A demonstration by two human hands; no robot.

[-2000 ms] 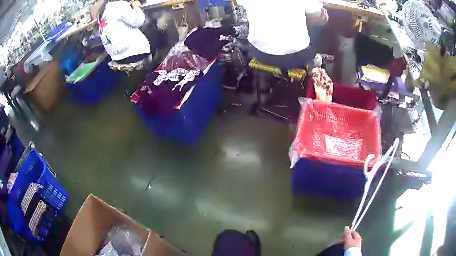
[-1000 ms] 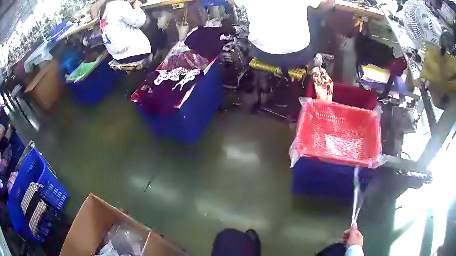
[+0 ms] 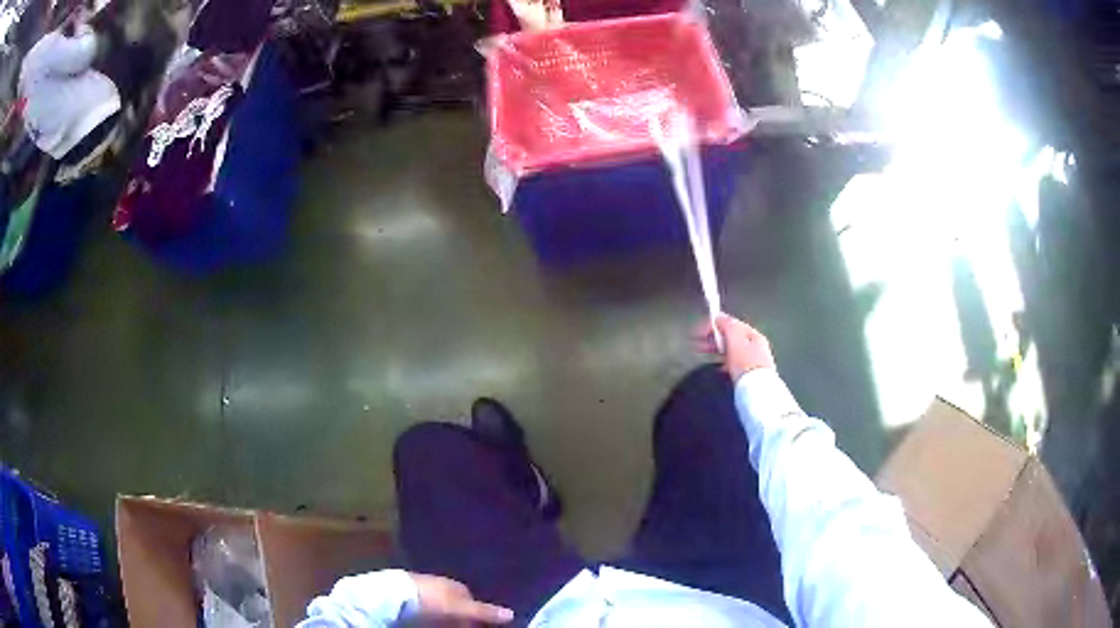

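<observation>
A white clothes hanger (image 3: 696, 233), blurred and seen nearly edge-on, points up and away from my right hand. My right hand (image 3: 737, 345) is shut on its lower end, with the arm stretched forward. The hanger's far end overlaps the front of a red basket (image 3: 571, 141) lined with clear film; I cannot tell if they touch. My left hand (image 3: 457, 601) is low at the bottom edge near my lap, partly blurred, and its grip is unclear.
The red basket sits on a dark blue bin (image 3: 602, 221). An open carton (image 3: 160, 540) with clear plastic stands lower left, beside a blue crate (image 3: 68, 540). Another carton (image 3: 983, 491) is lower right. A blue bin with maroon cloth (image 3: 184, 184) and a seated person (image 3: 68, 92) are upper left.
The view has tilted down and turned right, bringing my legs, left hand and the right-hand carton into view. My right hand still holds the hanger.
</observation>
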